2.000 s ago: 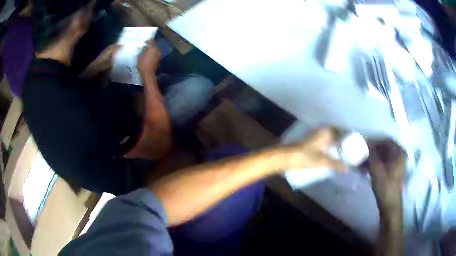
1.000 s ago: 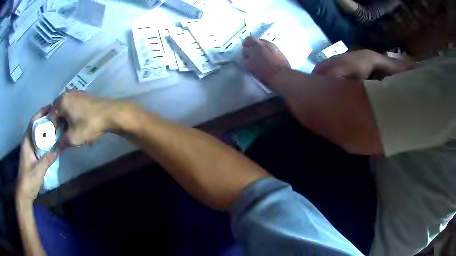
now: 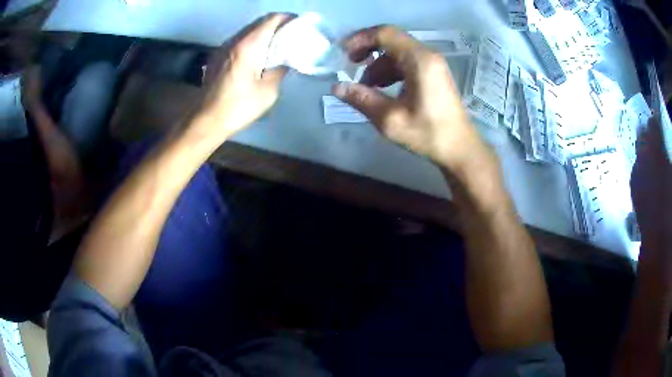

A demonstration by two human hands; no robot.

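My left hand (image 3: 247,77) holds a round white item (image 3: 308,46) above the table, fingers around its left side. The item is blurred and looks like a roll. My right hand (image 3: 413,92) is just right of it, thumb and forefinger apart. A small white piece (image 3: 355,74) shows in the gap between these fingers; it looks behind them, not gripped, but is blurred. A white printed piece (image 3: 343,110) lies flat on the table below my hands.
The white-topped table (image 3: 324,151) has a brown front edge. White printed cartons (image 3: 541,118) lie in overlapping stacks to the right, with more at the far right. Another person's arm (image 3: 652,243) is at the right edge; another person's arm (image 3: 63,158) shows at the left.
The view has swung, bringing both hands to the upper middle. The round item stays in my left hand and is now tilted and blurred. My right hand has moved off it.
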